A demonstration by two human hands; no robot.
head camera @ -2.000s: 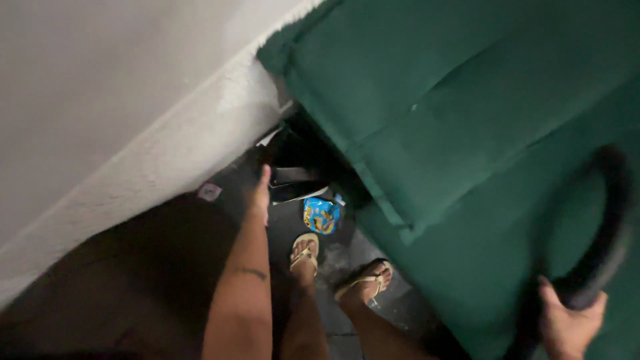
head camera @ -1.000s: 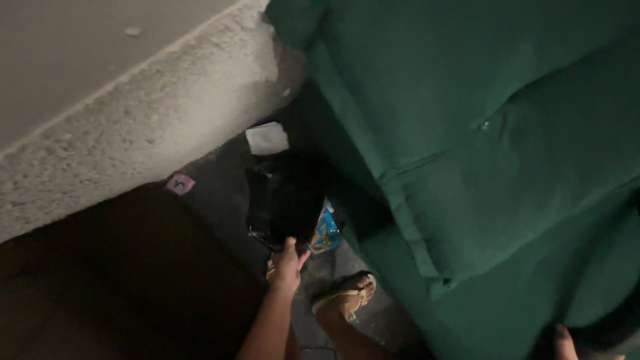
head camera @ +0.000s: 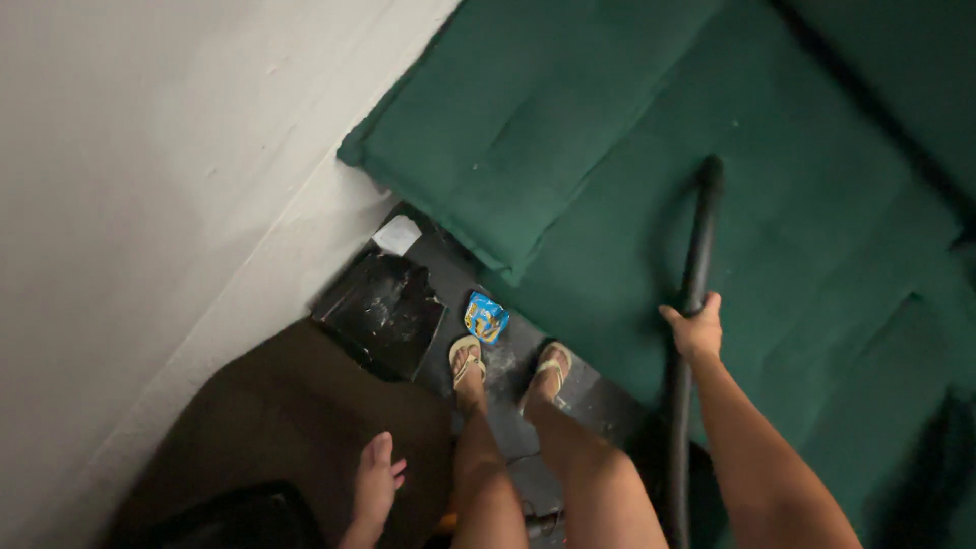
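My right hand [head camera: 695, 329] is closed around a long dark tube [head camera: 700, 252], which looks like a vacuum hose or wand. The tube's far end rests on or just above the green upholstered seat [head camera: 793, 229]. My left hand [head camera: 375, 476] holds nothing, its fingers loosely apart, over a dark brown padded surface [head camera: 305, 404]. Between that surface and the green seat, on the dark floor, lies a scuffed black box or bin [head camera: 385, 313]. A white piece of paper [head camera: 397, 235] lies at its upper edge, and a blue snack packet [head camera: 486, 316] is to its right.
My two feet in sandals [head camera: 467, 362] stand on the floor near the blue packet. A pale wall [head camera: 191, 152] runs along the left. A green cushion [head camera: 473, 137] overhangs the floor gap. Cables and a dark object [head camera: 236, 522] show at the bottom.
My left hand has let go of the black box and drawn back toward the bottom. My right hand, at the lower right edge a second ago, now shows fully with the tube. The view has shifted.
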